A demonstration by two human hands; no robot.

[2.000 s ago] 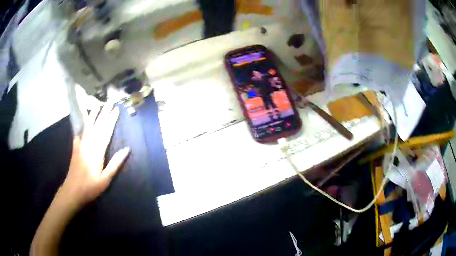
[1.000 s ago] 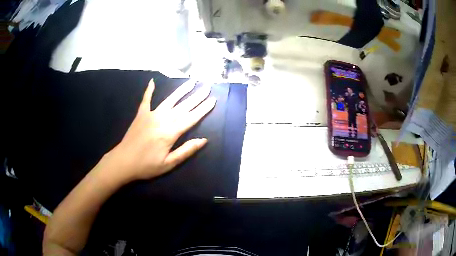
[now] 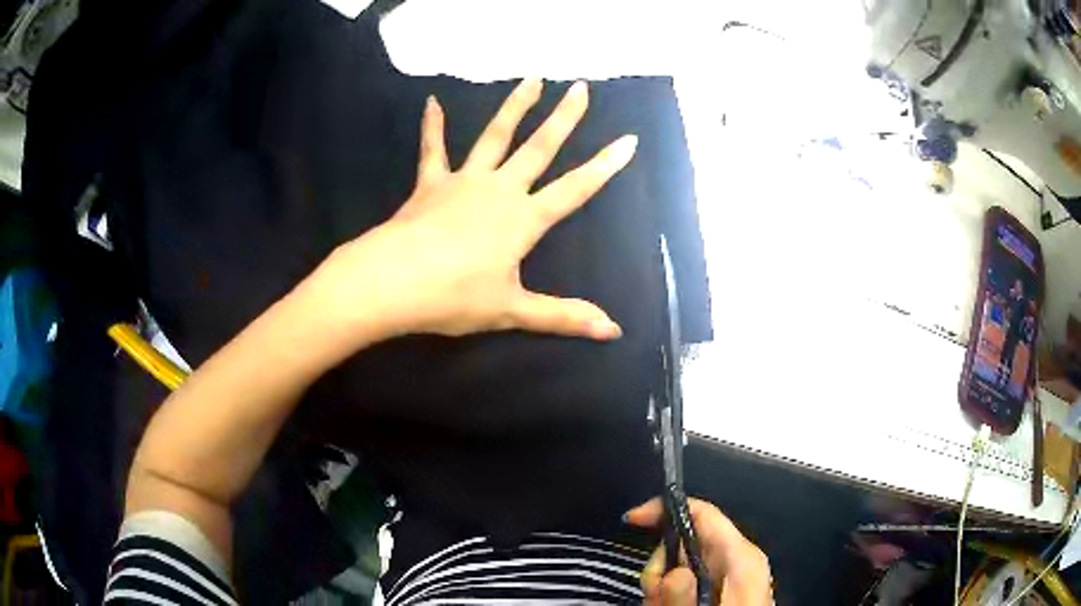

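A black garment panel lies over the white table and hangs over its front edge. My left hand lies flat on the panel with its fingers spread, palm down. My right hand, at the bottom edge of the picture, holds the handles of long dark fabric shears. The blades point away from me along the panel's right side, with a strip of the dark cloth to their right. The tips lie on the cloth. Part of my right hand is cut off by the picture's edge.
The sewing machine head stands at the upper right. A phone with a lit screen and white cable lies on the right of the table. A slim dark tool lies beside it. A yellow rim shows at left.
The view has shifted left and down. My right hand and the shears have come into view at the panel's right side. My left hand is still spread on the cloth, now farther from the machine.
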